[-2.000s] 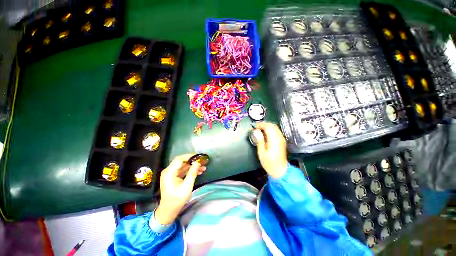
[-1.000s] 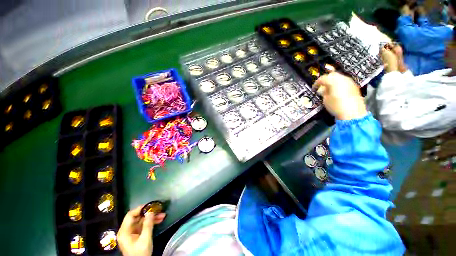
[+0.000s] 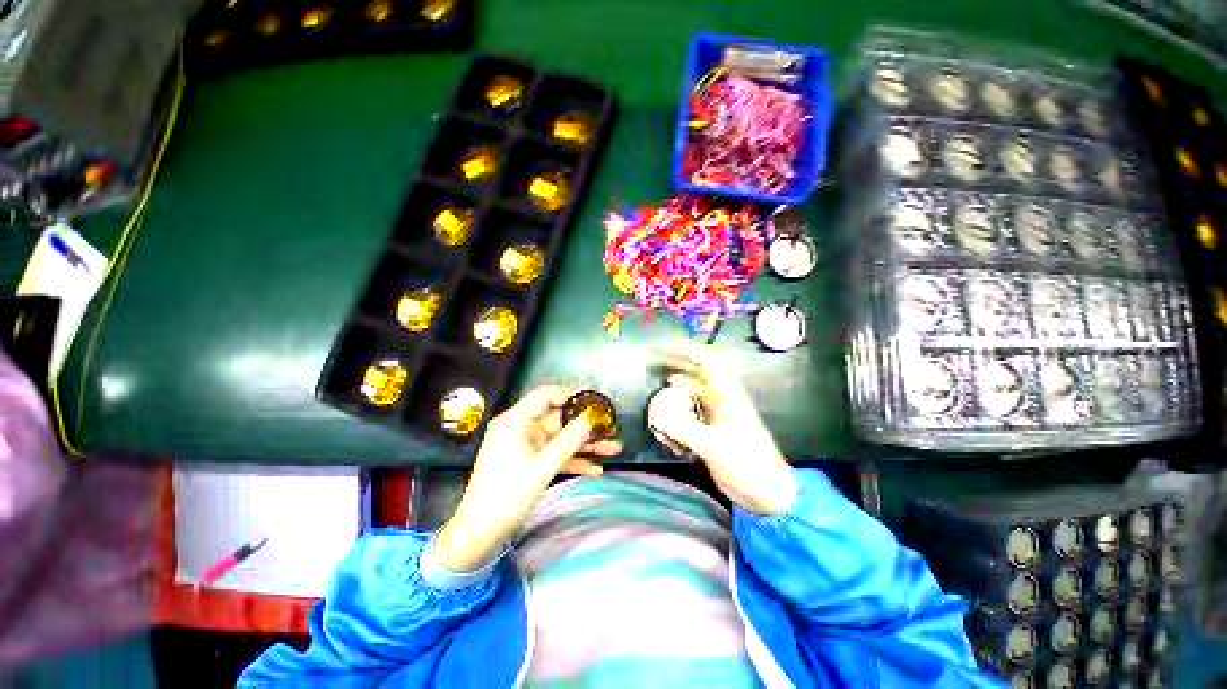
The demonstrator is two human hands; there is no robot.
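Observation:
My left hand (image 3: pixel 518 458) holds a dark-rimmed round housing (image 3: pixel 589 413) with amber film inside, near the bench's front edge. My right hand (image 3: pixel 727 438) holds a silver-faced disc (image 3: pixel 672 412) between thumb and fingers, just right of the housing; the two are apart. Two more silver-faced discs (image 3: pixel 781 324) lie on the mat, one behind the other, right of a heap of pink, red and blue wired parts (image 3: pixel 684 261). A black tray (image 3: pixel 452 299) with amber units in its pockets stands to the left.
A blue bin (image 3: pixel 817 128) of pink wires stands behind the heap. Stacked clear trays (image 3: pixel 1033 439) are at right, with another black tray (image 3: pixel 1177 162) beyond. A yellow cable (image 3: pixel 132 222) runs at left. A paper sheet (image 3: pixel 269 518) with a pink pen lies below the bench. A pink sleeve shows at far left.
My right hand has come back from the black tray at right and now holds a silver-faced disc beside the housing. My left hand still holds the housing. The view has swung left.

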